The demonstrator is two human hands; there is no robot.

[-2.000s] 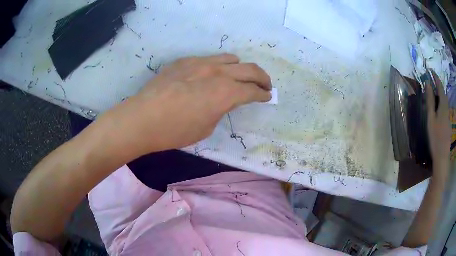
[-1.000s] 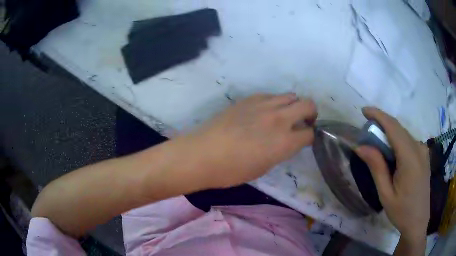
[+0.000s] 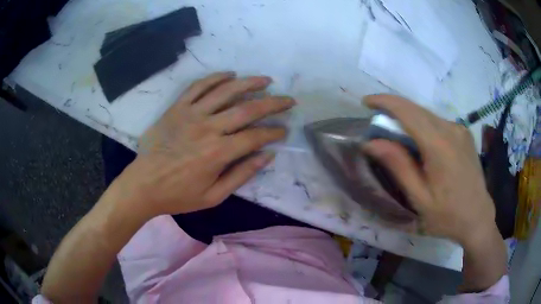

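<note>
My left hand (image 3: 207, 139) lies flat on the white cloth-covered table, palm down with its fingers spread. A thin white strip (image 3: 295, 149) shows between its fingertips and the iron; the rest of it is hidden under the hand or too blurred to tell. My right hand (image 3: 442, 166) grips the handle of the iron (image 3: 356, 169), whose tip points left, close to my left fingertips. The iron is slightly blurred and sits over the table's scorched area. A fanned stack of dark fabric pieces (image 3: 139, 56) lies at the upper left.
White backing sheets (image 3: 397, 56) lie at the upper right. A dark greenish cord (image 3: 504, 98) runs at the right behind my right hand. A black cloth heap (image 3: 24, 29) is at the far left. Thread ends dot the table cover (image 3: 267, 29). The table's front edge runs past my pink shirt.
My right hand has brought the iron leftwards from the table's right edge. My left hand, earlier pinching a small white end, has moved left in the last second and spread its fingers flat.
</note>
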